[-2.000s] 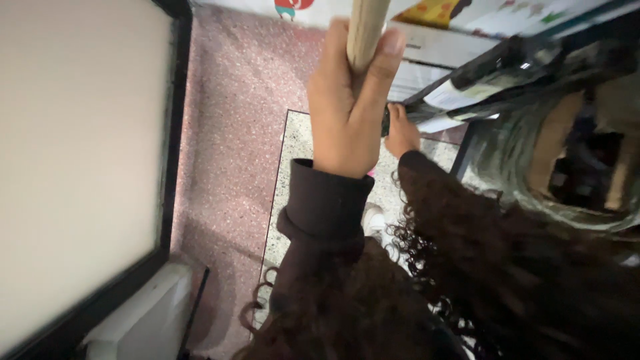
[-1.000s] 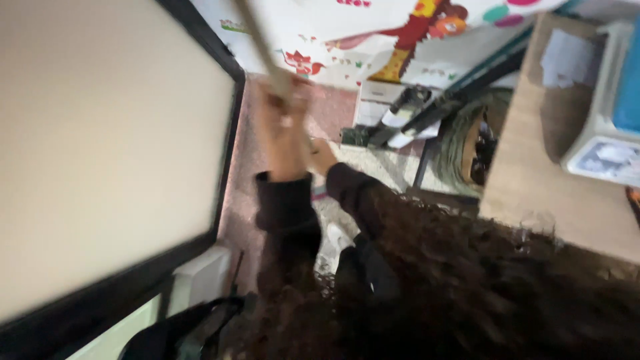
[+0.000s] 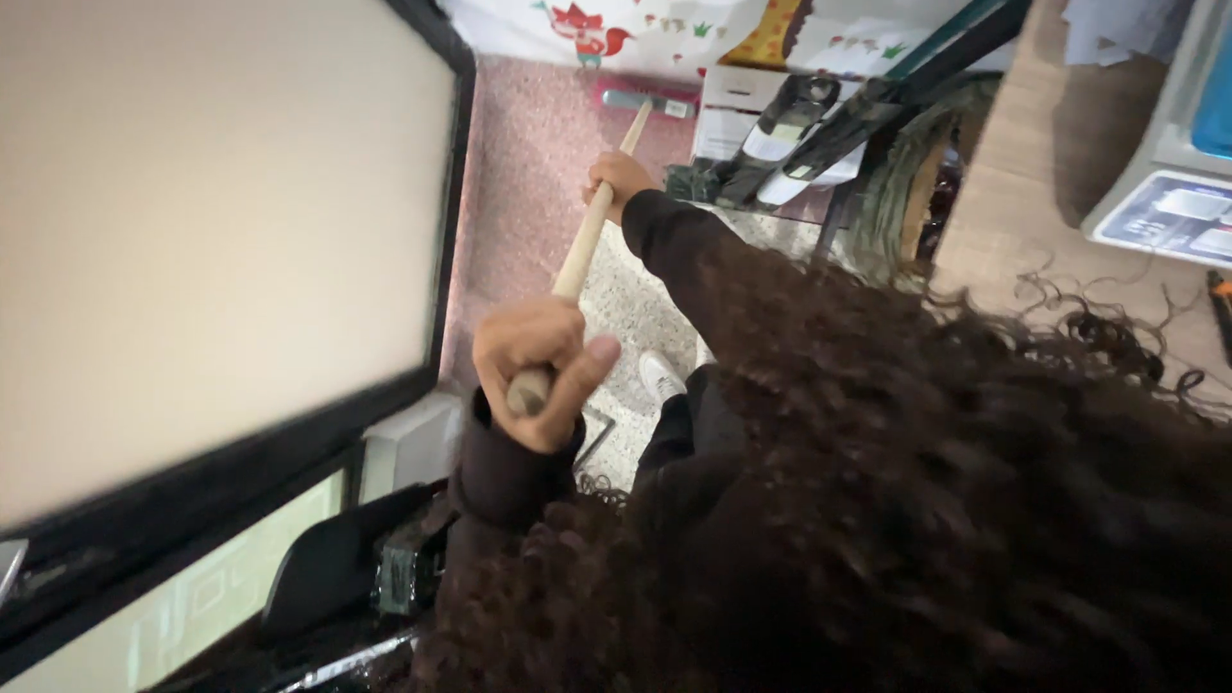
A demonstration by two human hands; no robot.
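A pale wooden broom handle runs from the lower middle of the view up to a pink and grey broom head on the floor by the decorated wall. My left hand wraps the handle's near end, with the rounded tip showing between thumb and fingers. Farther down the handle, my right hand grips it closer to the broom head. The bristles cannot be made out.
A large black-framed pale panel fills the left side. Dark wrapped lengths lean by a white box, beside coiled material. A wooden tabletop is at right. My white shoe stands on the speckled floor.
My left hand, high in the view two seconds ago, is now lower at the handle's end. My right hand now shows farther forward, and the broom head has come into sight.
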